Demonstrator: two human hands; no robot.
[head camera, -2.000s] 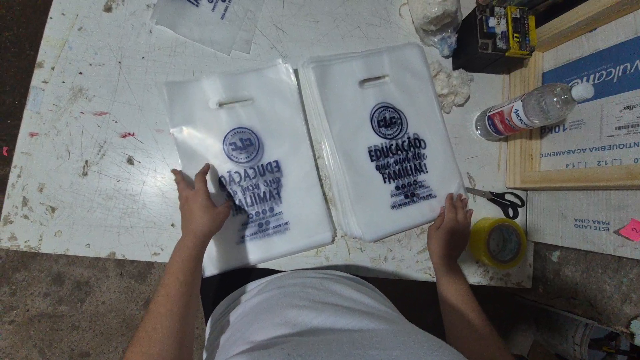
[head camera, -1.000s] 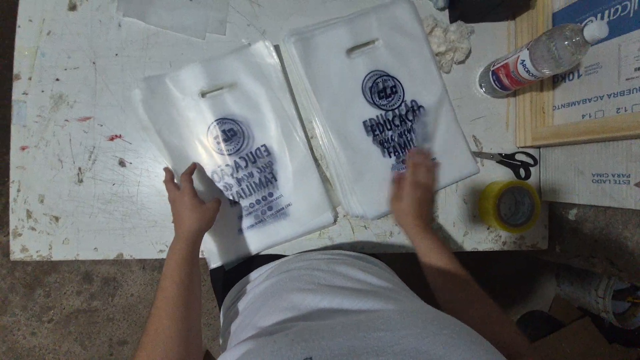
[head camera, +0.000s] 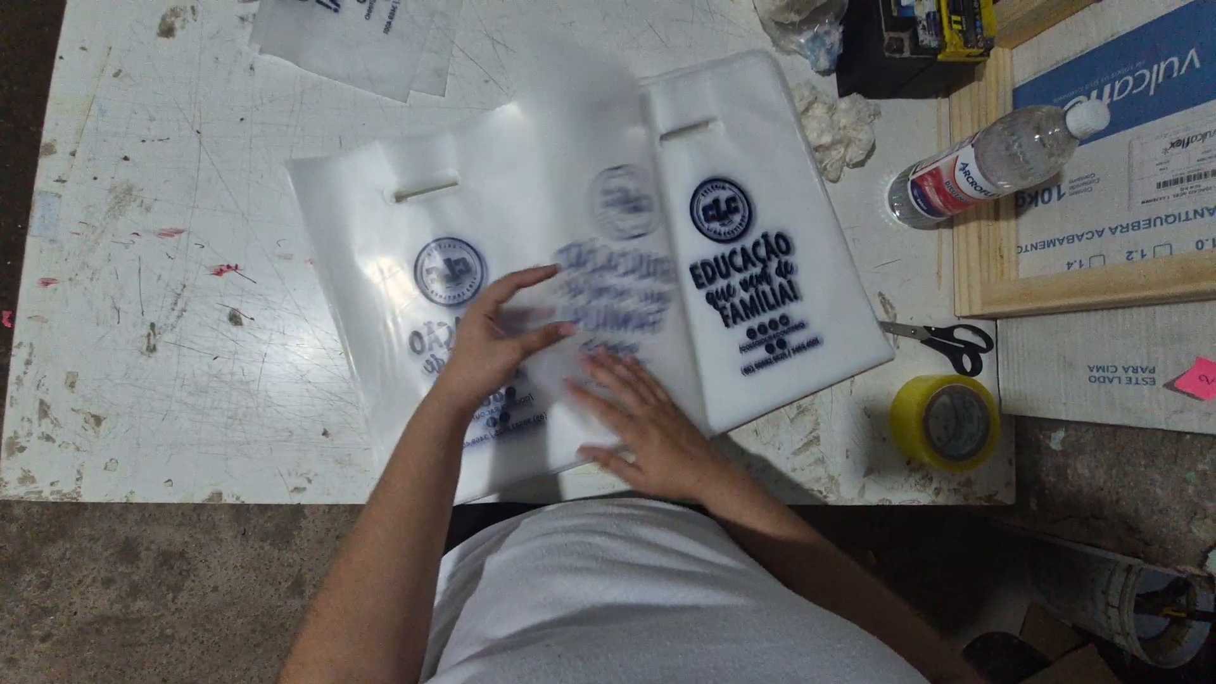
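Observation:
Two stacks of printed plastic bags with die-cut handles lie side by side on the table. One translucent plastic bag (head camera: 608, 142), blurred by motion, stands partly lifted between the left stack (head camera: 380, 228) and the right stack (head camera: 788, 351). My left hand (head camera: 494, 342) is over the left stack, thumb and fingers curved apart at the lifted bag; whether it grips it I cannot tell. My right hand (head camera: 646, 427) is near the front edge of the left stack, fingers spread against the moving bag, its hold also unclear.
On the right are scissors (head camera: 959, 347), a roll of yellow tape (head camera: 902, 418), a labelled clear bottle (head camera: 1026, 152), a wooden frame (head camera: 969, 218) on cardboard, a black battery (head camera: 874, 57) and a crumpled white wad (head camera: 836, 128). Loose clear bags (head camera: 370, 38) lie at the back left.
My right hand has moved left from the right stack to the left one. My left hand has moved right, and a bag is now lifted between the stacks.

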